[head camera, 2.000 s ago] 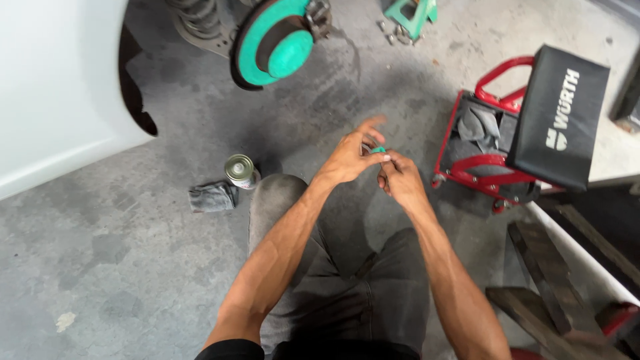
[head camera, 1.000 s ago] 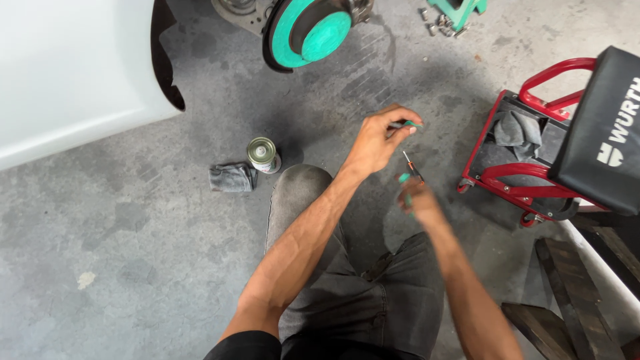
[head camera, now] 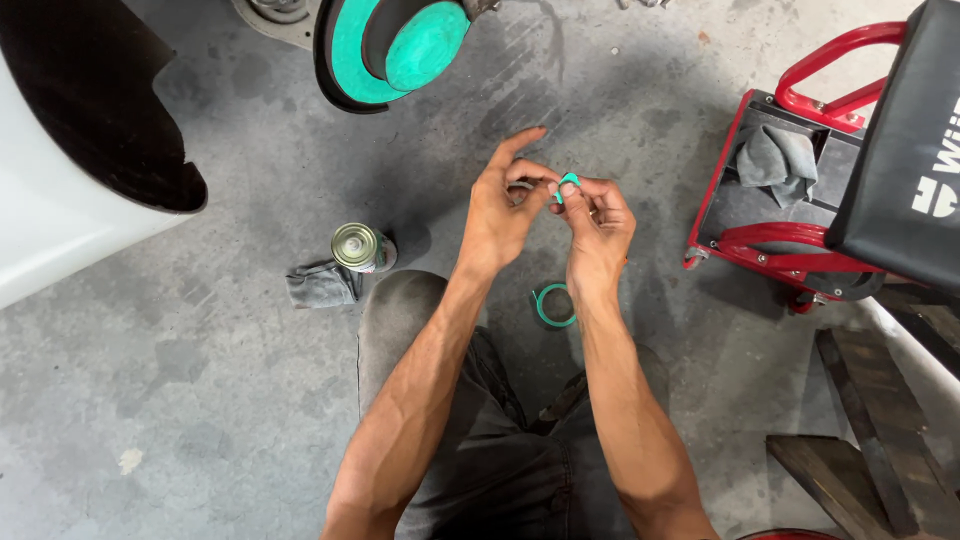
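Note:
A small piece of green masking tape point(head camera: 568, 180) is pinched between the fingertips of both hands. My left hand point(head camera: 501, 210) holds its left edge with thumb and index finger, another finger raised. My right hand point(head camera: 598, 225) grips it from the right, thumb on top; something small and orange shows at that hand's lower edge. Below the hands, a roll of green tape point(head camera: 541, 315) lies on the floor between my legs, partly hidden by my right wrist. Ahead, a brake disc and hub point(head camera: 427, 46) are covered in green tape.
Left of my knee stand a metal can point(head camera: 354, 246) and a folded grey cloth point(head camera: 322, 286). A white car body panel point(head camera: 82, 225) is at the left. At right are a red-framed rolling stool point(head camera: 889, 180) with a grey cloth point(head camera: 776, 163) on its tray, and wooden pieces point(head camera: 870, 405).
My right hand, apart from the left and near a small pointed tool one second ago, has come up to meet my left hand at the tape piece. The tape roll now shows on the floor.

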